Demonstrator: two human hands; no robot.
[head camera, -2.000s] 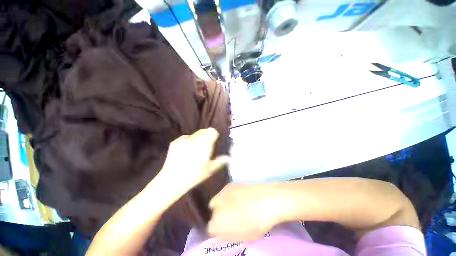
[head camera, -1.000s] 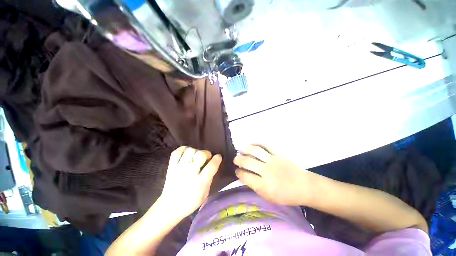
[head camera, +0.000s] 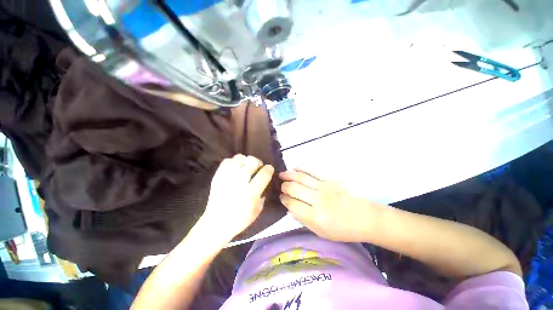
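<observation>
A dark brown garment (head camera: 121, 145) covers the left of the white machine table, with finely ridged cloth low in it. Its gathered seam edge (head camera: 274, 136) runs from the presser foot (head camera: 245, 97) down to my hands. My left hand (head camera: 239, 191) lies on the brown cloth beside the edge, fingers bent and pinching it. My right hand (head camera: 315, 203) is at the edge from the right, its fingertips on the cloth. The fingertips of both hands nearly meet, and the pinched cloth is partly hidden under them. A grey ribbed knob (head camera: 282, 111) is just right of the needle area.
The white sewing machine head (head camera: 327, 24) is at the top. Teal thread snips (head camera: 487, 65) lie on the table (head camera: 388, 145) at right. A brown heap (head camera: 449, 224) is below the table's right edge. A blue crate (head camera: 542, 266) is at far right. Grey equipment (head camera: 11, 206) stands at far left.
Since two seconds ago, my right hand has moved up from the lap to the cloth edge. Over the last second both hands moved slightly towards the needle along the edge. The view has shifted.
</observation>
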